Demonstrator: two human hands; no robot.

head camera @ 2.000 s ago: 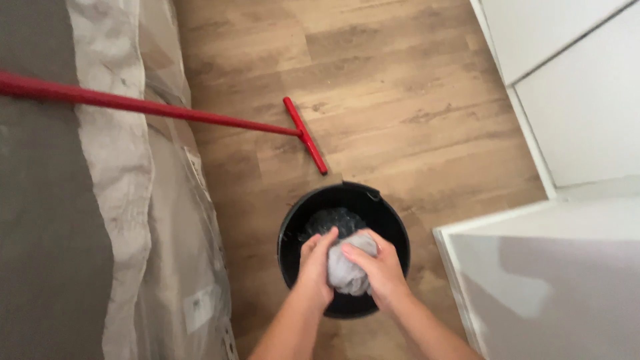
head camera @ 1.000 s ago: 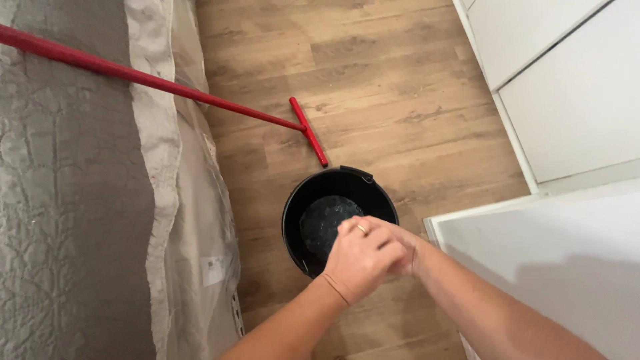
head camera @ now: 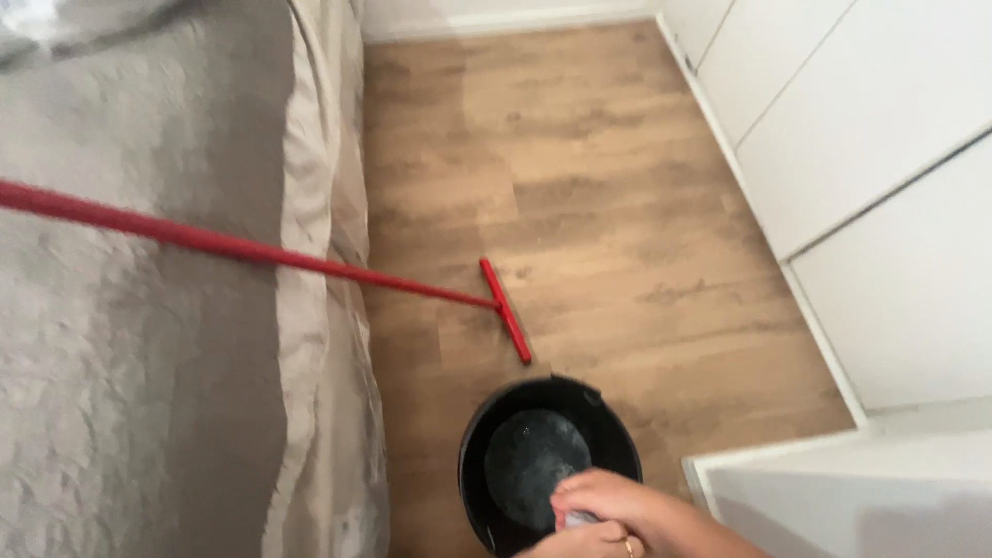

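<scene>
Over the right part of a black bucket [head camera: 474, 473] with cloudy water [head camera: 535, 457] in it, my two hands are close together. My left hand [head camera: 581, 540], with a ring on one finger, and my right hand [head camera: 601, 496] are both closed on a grey cloth [head camera: 577, 518], of which only a small part shows between them. Beyond the bucket, a red floor squeegee [head camera: 508, 314] has its head on the wood-look floor, and its long red handle [head camera: 209, 242] slants up across the bed to the left.
A bed with a grey quilted cover [head camera: 155, 349] and a pale ruffled edge [head camera: 306, 310] lines the left side. White cabinet fronts [head camera: 845, 155] stand at the right, with a white panel edge [head camera: 775, 449] near the bucket. Wood-look floor [head camera: 604, 194] lies between.
Two seconds ago the cloth showed as a bunched ball between my hands; now it is mostly hidden in them. The view has shifted to take in more floor beyond the squeegee.
</scene>
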